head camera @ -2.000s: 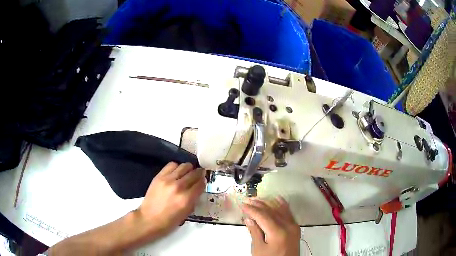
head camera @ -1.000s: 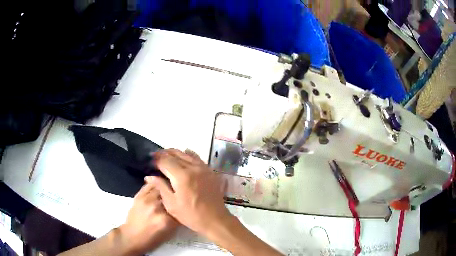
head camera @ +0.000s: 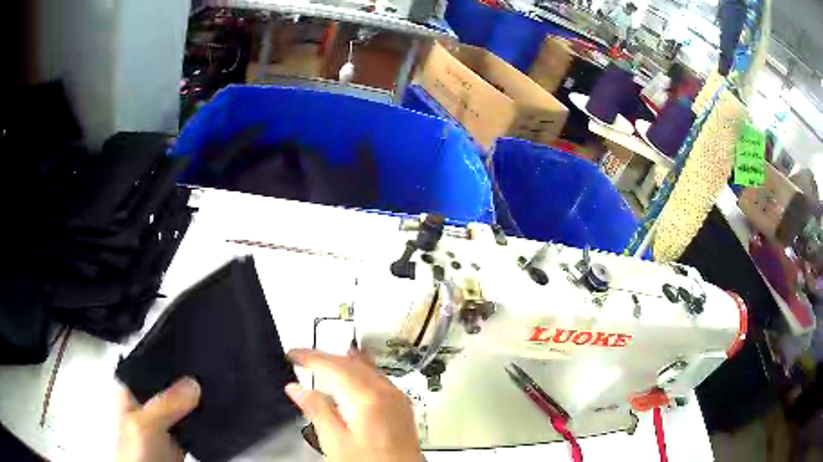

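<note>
The black fabric piece (head camera: pixel 221 361) is lifted over the white table, left of the machine head, and shows as a broad dark panel, slightly blurred. My left hand (head camera: pixel 158 420) grips its lower left edge, with the thumb on top. My right hand (head camera: pixel 356 406) is at its right edge with thumb and fingers apart; whether the fingertips touch or hold the fabric is hard to tell. The white sewing machine (head camera: pixel 577 336) stands to the right. My right hand partly hides the needle plate area.
Stacked black pieces (head camera: pixel 117 244) lie at the left. A large blue bin (head camera: pixel 433 162) and a second blue bin (head camera: pixel 564 194) stand behind the table, with cartons (head camera: pixel 469 95) beyond. Dark snips (head camera: pixel 535 390) with red ribbon (head camera: pixel 568 435) lie on the machine bed.
The view has tilted up, showing more background. The fabric has gone from lying on the table to being raised and opened out. My hands, overlapping one second ago, are now apart at its two sides.
</note>
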